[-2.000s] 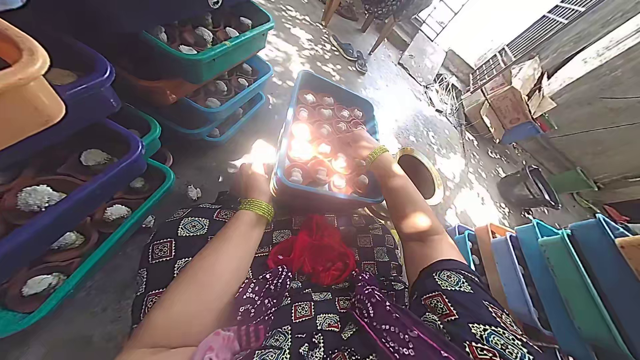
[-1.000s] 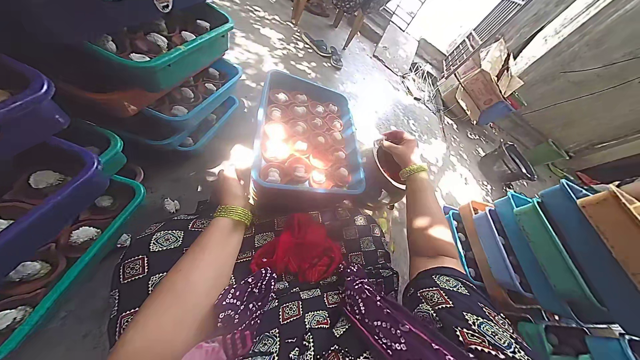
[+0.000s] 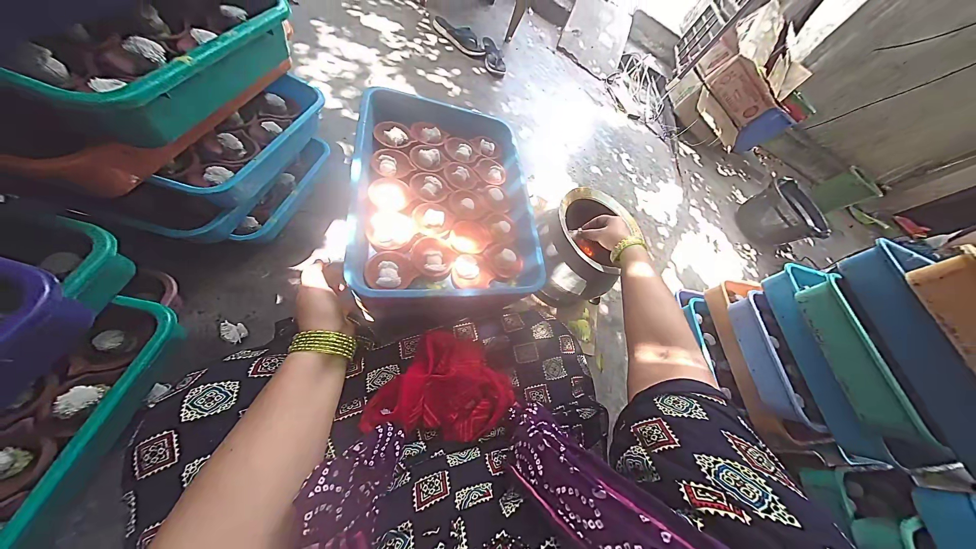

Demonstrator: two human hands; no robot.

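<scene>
A blue plastic tray (image 3: 354, 191) in front of me holds rows of small clay cups (image 3: 431, 185), each with a white clump in it. My left hand (image 3: 322, 286) is at the tray's lower left corner; sunlight washes out the fingers, so their grip is unclear. To the tray's right stands a round metal pot (image 3: 568, 263) with a brass-coloured rim. My right hand (image 3: 606, 232) reaches into its mouth with the fingers drawn together. Whether they pinch anything inside is hidden. Something orange-red shows in the pot below the fingers.
Stacked green, orange, blue and purple trays (image 3: 175, 95) with filled clay cups stand at the left. More coloured trays (image 3: 862, 358) lean in a row at the right. A dark bucket (image 3: 781, 213), cardboard boxes (image 3: 736, 88) and sandals (image 3: 461, 36) lie farther off.
My right hand has moved from the tray's right side to the pot's rim and then into its mouth. My left hand has stayed by the tray's lower left corner.
</scene>
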